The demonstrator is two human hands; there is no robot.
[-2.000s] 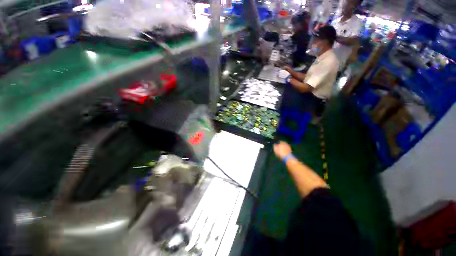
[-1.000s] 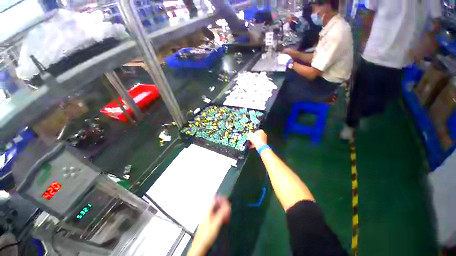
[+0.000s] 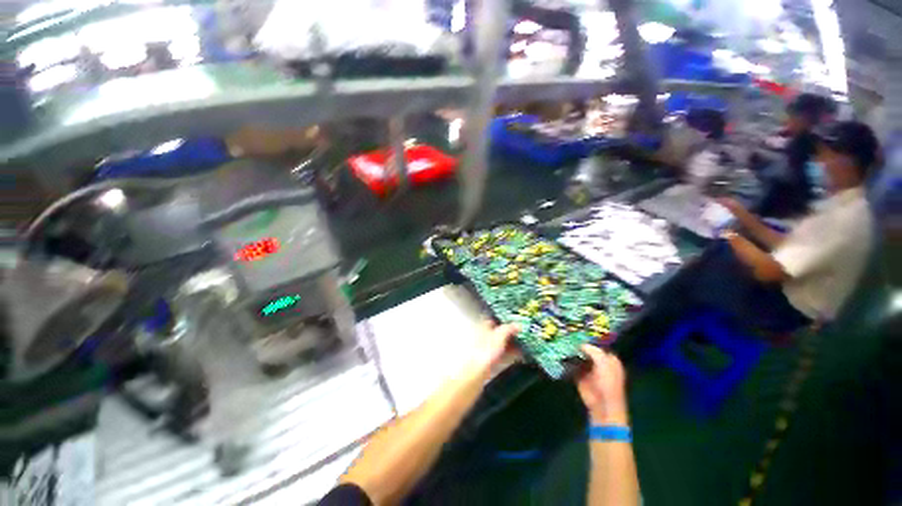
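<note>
A black tray (image 3: 463, 280) crowded with green-yellow circuit boards (image 3: 539, 287) lies tilted in the picture on the bench, right of centre. My left hand (image 3: 497, 346) grips its near left edge. My right hand (image 3: 600, 380), with a blue band at the wrist, grips its near right corner. The fingers under the tray are hidden, and the picture is blurred. I cannot tell whether the tray is lifted off the bench.
A white sheet (image 3: 420, 341) lies left of the tray, white parts (image 3: 623, 240) beyond it. The temperature controller (image 3: 272, 247) and machine base plate (image 3: 287, 425) are at left. A red tray (image 3: 404, 168) is behind. A seated person (image 3: 831, 222) and blue stool (image 3: 714, 358) are at right.
My left hand has moved up from the white sheet to the tray and taken hold of it. My right hand has shifted to its near corner. The view has swung, bringing the machine further in.
</note>
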